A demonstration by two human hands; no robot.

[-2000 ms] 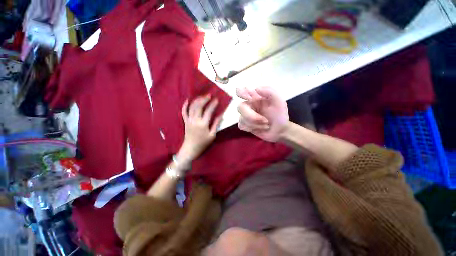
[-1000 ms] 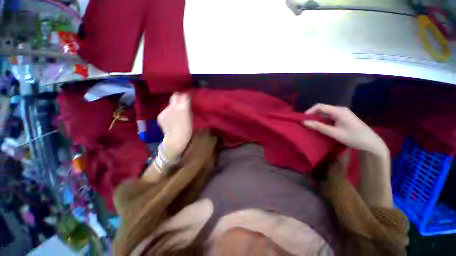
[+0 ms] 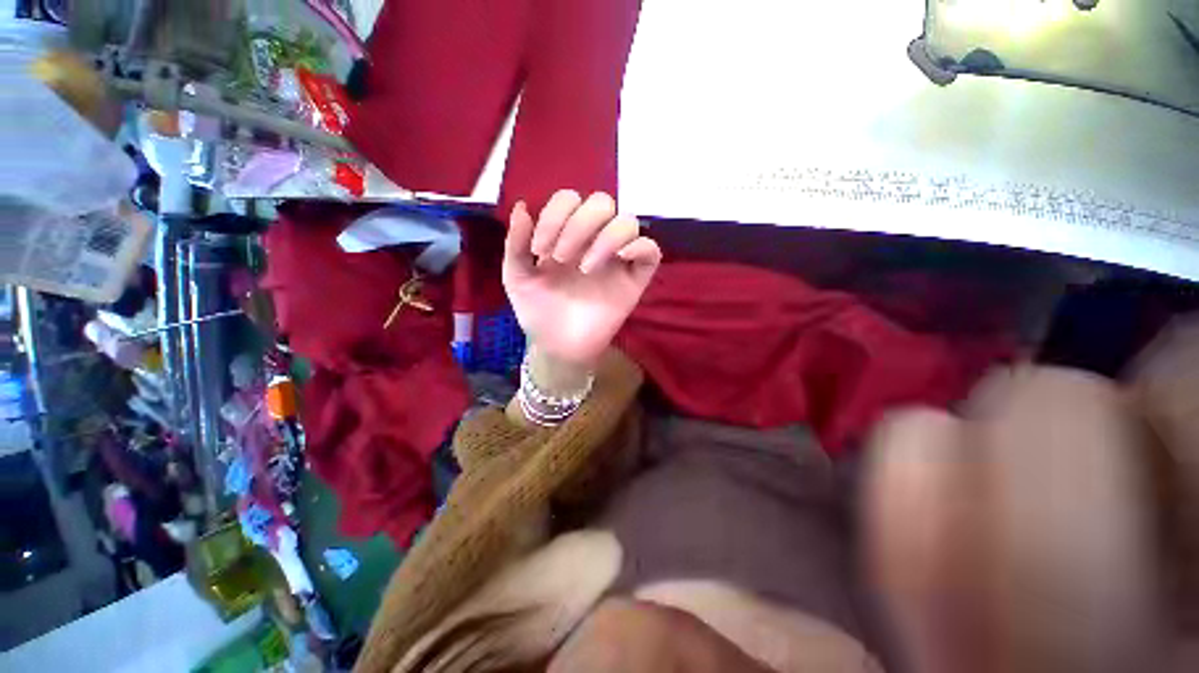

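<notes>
My left hand (image 3: 575, 276) is raised palm up, with bracelets at the wrist. Its fingers are apart and loosely curled, and it holds nothing. My right hand (image 3: 1026, 513) is a large blur close to the camera at the lower right; its fingers and anything in them cannot be made out. A dark red cloth piece (image 3: 789, 345) lies across my lap below the table edge. Other dark red garment panels (image 3: 447, 86) lie on the table at the upper left, with a slit between them.
The white table (image 3: 763, 118) has a printed ruler (image 3: 947, 197) along its front edge. The machine bed's edge shows at top right. More dark red cloth (image 3: 375, 447) hangs at the left below the table. Metal posts (image 3: 197, 329), bags and scraps crowd the far left.
The view has shifted left. My left hand has let go of the red cloth and turned palm up. My right hand has left the cloth and come close to the camera.
</notes>
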